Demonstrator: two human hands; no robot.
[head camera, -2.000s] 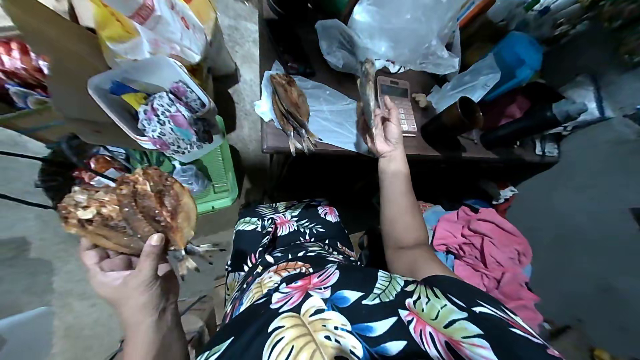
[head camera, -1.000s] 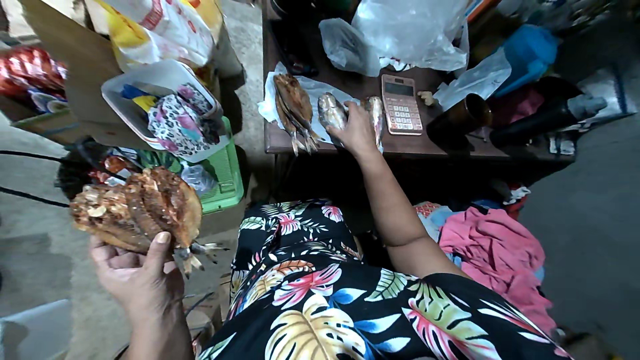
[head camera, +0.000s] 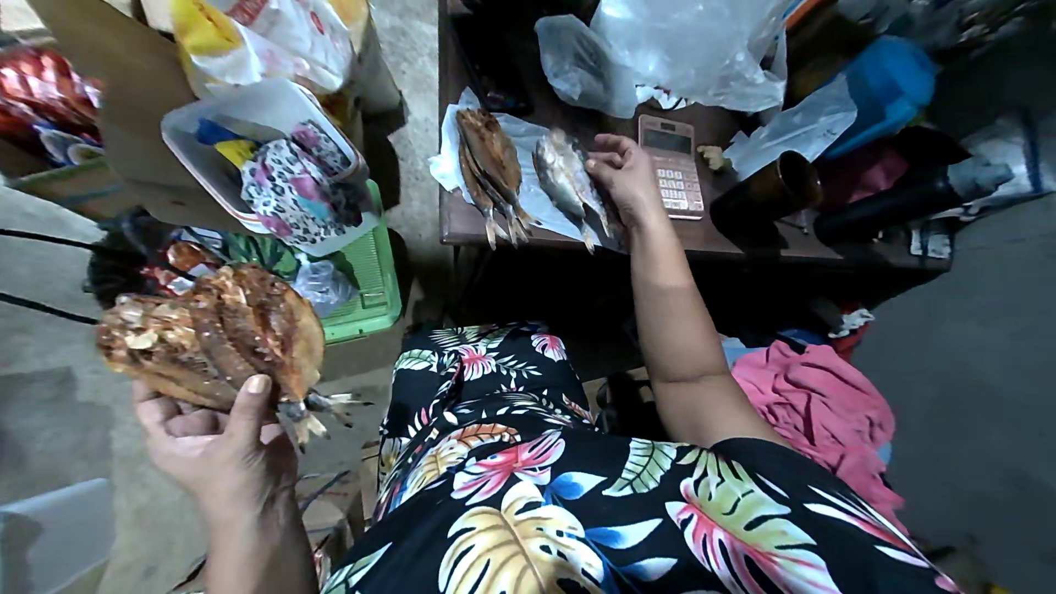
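My left hand (head camera: 223, 437) holds several split dried fish (head camera: 219, 334) fanned out at the left, their tails pointing right. On the table, a sheet of pale plastic or paper (head camera: 532, 136) carries a stack of brown dried fish (head camera: 488, 165). Silvery dried fish (head camera: 563, 177) lie on the same sheet, to the right of the brown stack. Beside their right edge is my right hand (head camera: 619, 177), fingers curved and touching or almost touching them; its grip is partly hidden. A pink calculator (head camera: 672, 169) lies just right of that hand.
The dark wooden table (head camera: 742, 243) also bears clear plastic bags (head camera: 693, 49), a dark brown cup (head camera: 775, 194), a black bottle (head camera: 895, 202) and a blue plastic container (head camera: 887, 91). To the left stand a white bin with cloth (head camera: 198, 165) and a green crate (head camera: 384, 285). Pink cloth (head camera: 813, 396) lies lower right.
My right hand held a fish up near the calculator, then was over the silvery fish. Now those fish lie close together on the sheet, with the hand at their right side. My left hand keeps its fish.
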